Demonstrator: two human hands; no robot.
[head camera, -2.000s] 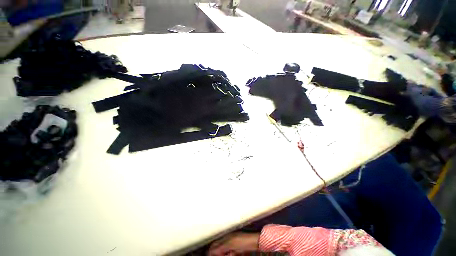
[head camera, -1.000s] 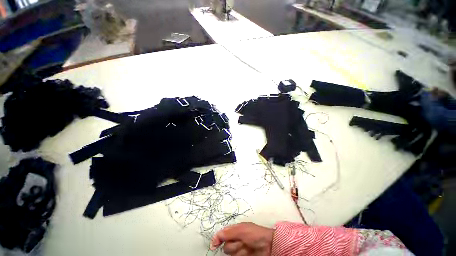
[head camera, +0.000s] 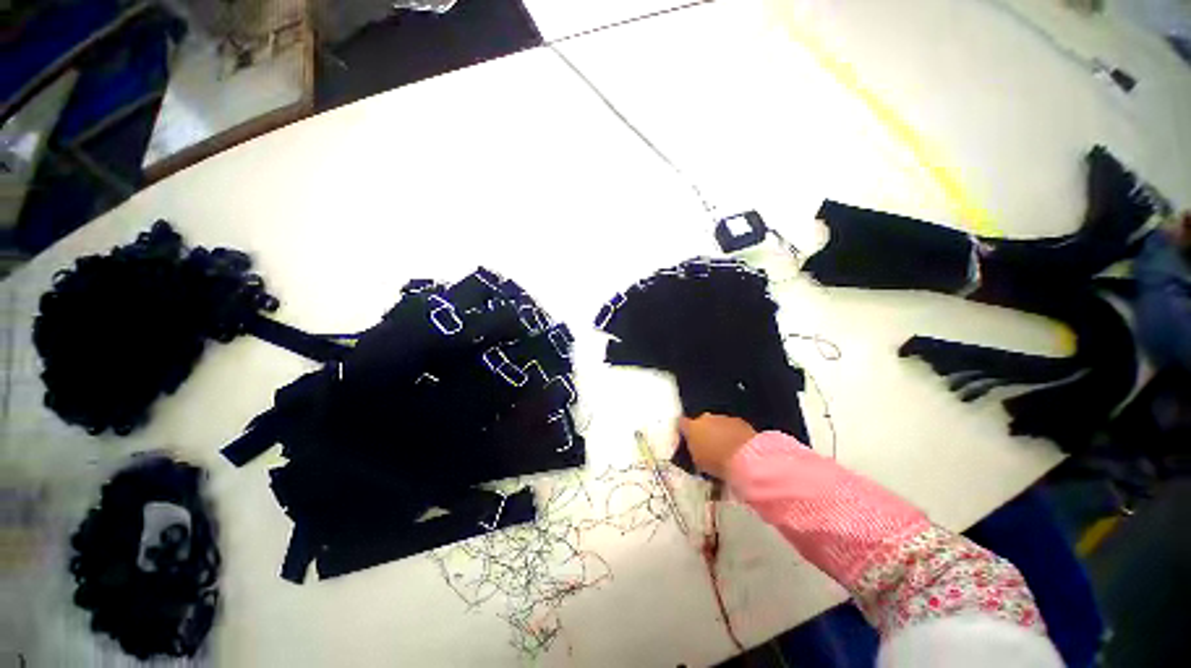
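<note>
My right hand (head camera: 713, 444), in a pink sleeve, rests at the lower left edge of the smaller pile of black straps (head camera: 725, 326). Its fingertips are small and blurred, so I cannot tell whether they grip a strap. A slim pen-shaped tool (head camera: 662, 483) lies on the table just left of the hand, with a reddish cord (head camera: 714, 574) nearby. A larger pile of black straps (head camera: 405, 392) with pale rectangular rings lies to the left. My left hand is not in view.
Loose threads (head camera: 523, 574) lie on the white table (head camera: 431, 170). Two heaps of small black parts (head camera: 124, 339) are at the left. A small black box (head camera: 741, 231) sits beyond the smaller pile. Bundled straps (head camera: 888, 248) lie at the right, near another person's sleeve (head camera: 1162, 294).
My right hand has moved from the table's front edge, up and right past the threads, to the smaller strap pile. The camera view has tilted further down onto the table.
</note>
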